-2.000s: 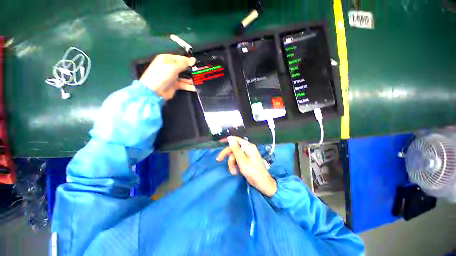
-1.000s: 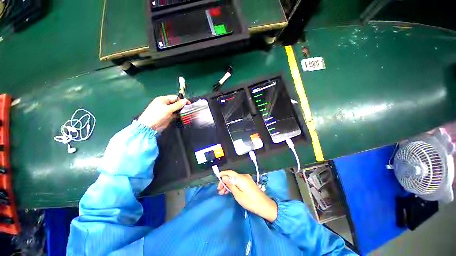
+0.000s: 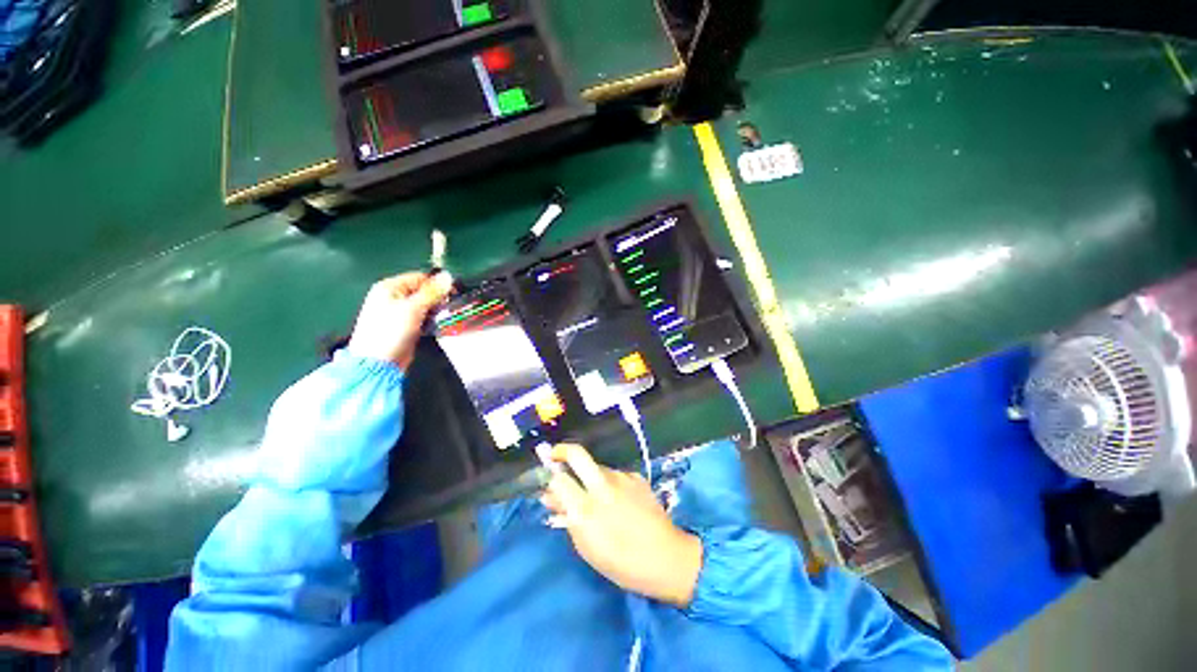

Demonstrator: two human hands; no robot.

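Three lit smartphones lie side by side in a black phone tray (image 3: 446, 460); its left slot holds no phone. The left smartphone (image 3: 488, 361) shows red and green lines and an orange block. The middle smartphone (image 3: 593, 335) and right smartphone (image 3: 676, 295) each have a white cable at the near end. My left hand (image 3: 394, 319) pinches a small test plug (image 3: 439, 250) at the left phone's far corner. My right hand (image 3: 617, 525) holds a white cable end (image 3: 544, 453) at that phone's near end; whether it is seated is hidden.
A black and white plug (image 3: 545, 217) lies beyond the tray. White earphones (image 3: 184, 383) lie at left. A raised platform (image 3: 282, 99) carries a second phone tray (image 3: 453, 151). An orange-red rack (image 3: 20, 499) stands at left, a white fan (image 3: 1087, 410) at right.
The view has shifted, bringing the raised platform into sight. My right hand has taken a white cable end to the left phone's near edge. That phone's screen now shows an orange block.
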